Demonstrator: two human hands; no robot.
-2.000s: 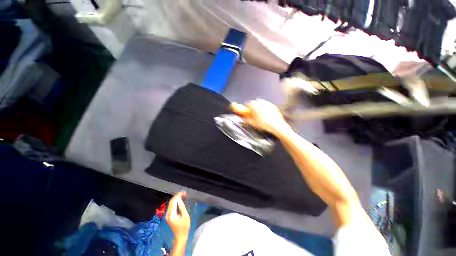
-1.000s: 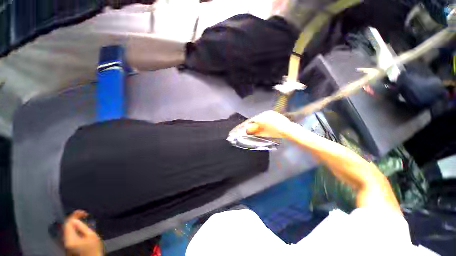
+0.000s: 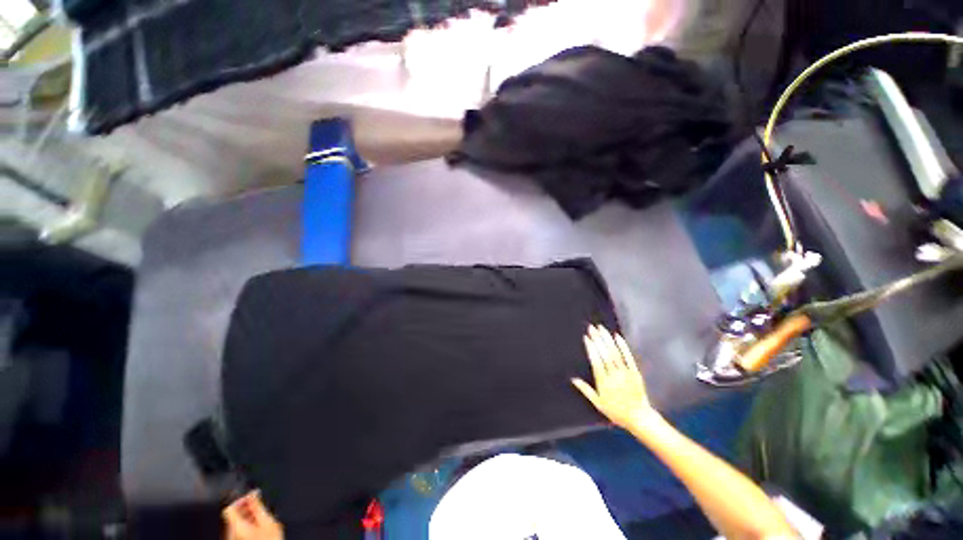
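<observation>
A black garment (image 3: 422, 359) lies spread over the pad on the grey ironing table (image 3: 174, 306), with small creases along its far edge. My right hand (image 3: 616, 382) lies on the garment's right end, fingers spread, holding nothing. My left hand (image 3: 251, 517) is at the bottom edge of the picture, partly cut off, by the garment's near left corner; whether it grips the cloth is unclear. The steam iron (image 3: 752, 348), silver with an orange-brown handle, stands at the table's right end, away from both hands.
A blue block (image 3: 328, 211) with a pale tie is behind the garment. A crumpled black heap (image 3: 602, 121) lies at the far right. A yellow hose (image 3: 776, 116) arches above the iron. A phone (image 3: 208, 447) is at the left edge. A green bag (image 3: 834, 432) is at lower right.
The iron has left my right hand and stands at the table's right end. My right hand now lies flat on the garment. The garment's near left part hangs lower, and the view has shifted.
</observation>
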